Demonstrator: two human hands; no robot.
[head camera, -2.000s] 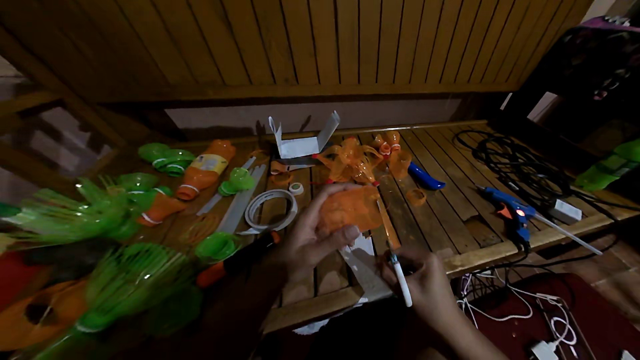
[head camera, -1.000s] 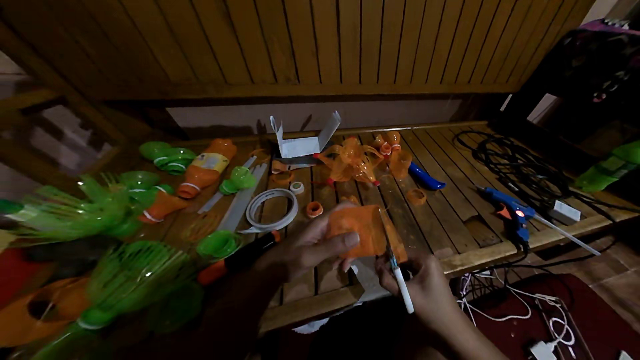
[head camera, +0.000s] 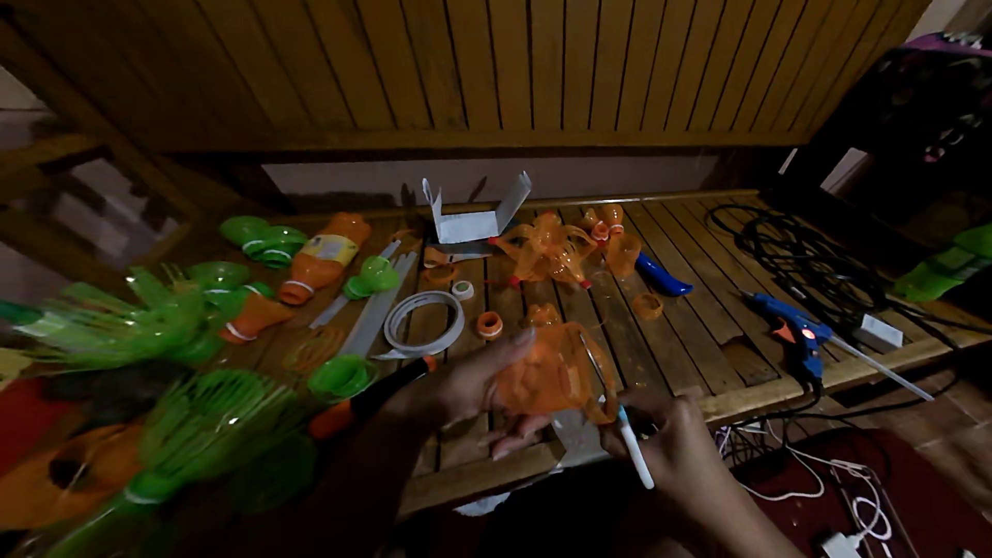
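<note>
My left hand (head camera: 473, 387) holds a cut piece of an orange plastic bottle (head camera: 542, 372) above the front edge of the slatted wooden bench. At the right side of this piece, my right hand (head camera: 674, 446) grips a slim white-handled cutting tool (head camera: 635, 449). A narrow metal blade lies along a curved strip at the piece's right edge; whether it belongs to scissors or a knife I cannot tell. Behind the hands stand an orange bottle-plastic figure with several legs (head camera: 546, 252), an orange bottle neck (head camera: 489, 324) and a roll of white tape (head camera: 424, 324).
Green fringed bottle pieces (head camera: 209, 426) and an orange bottle (head camera: 325, 256) lie left. A folded white card (head camera: 467, 226) stands at the back. To the right are a blue glue gun (head camera: 798, 329), a blue curved object (head camera: 663, 277), coiled black cable (head camera: 798, 256) and white cords (head camera: 860, 473).
The orange piece has turned in my left hand, and a curved strip now stands off its right side. My left fingers have shifted beneath it. The right hand keeps hold of the white-handled tool.
</note>
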